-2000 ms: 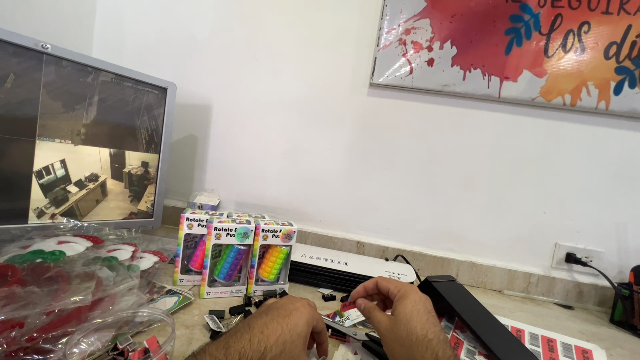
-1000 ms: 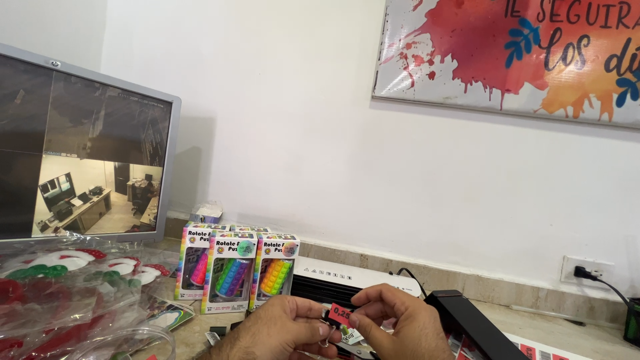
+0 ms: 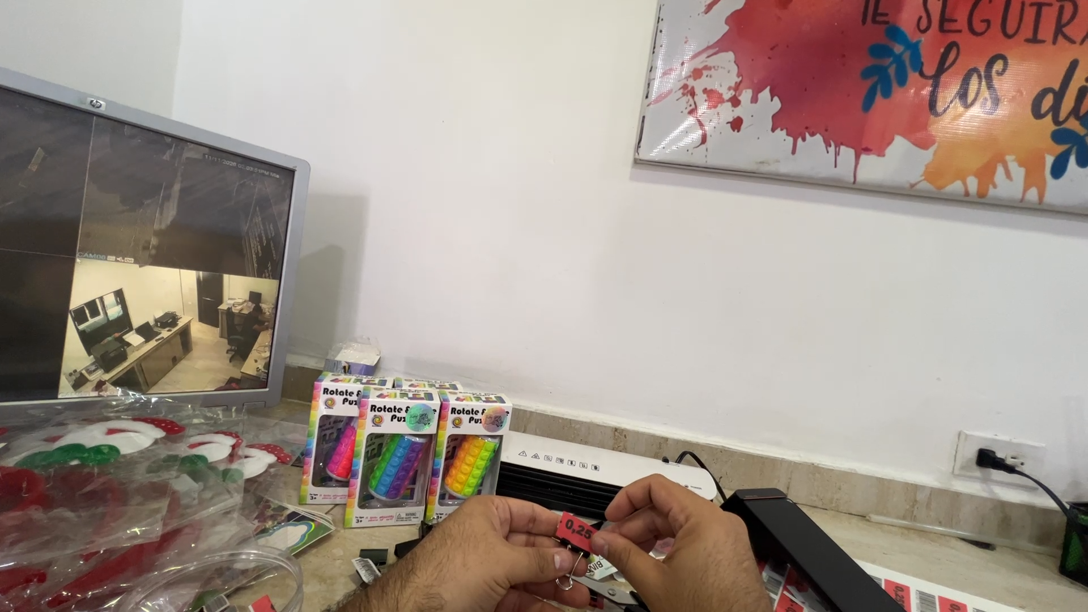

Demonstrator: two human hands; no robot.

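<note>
My left hand (image 3: 501,552) holds a small black binder clip (image 3: 573,561) with wire handles between thumb and fingers, near the bottom centre. On the clip's face lies a red printed label (image 3: 577,533). The thumb and fingertips of my right hand (image 3: 680,544) are at the label's right edge. Under and between the hands, part of a pair of scissors (image 3: 610,592) and some printed paper show. More dark clips (image 3: 372,557) lie to the left of my left hand, partly hidden by it.
Boxed rotating puzzles (image 3: 398,459) stand behind my left hand. A white and black laminator (image 3: 595,459) is behind both hands. At right are a long black bar (image 3: 807,544) and sheets of red labels (image 3: 926,595). Plastic-wrapped decorations (image 3: 127,501) and a monitor (image 3: 293,255) occupy the left.
Two seconds ago both hands were lower among the things on the table. They have come up together, and the clip with the red label now shows between them.
</note>
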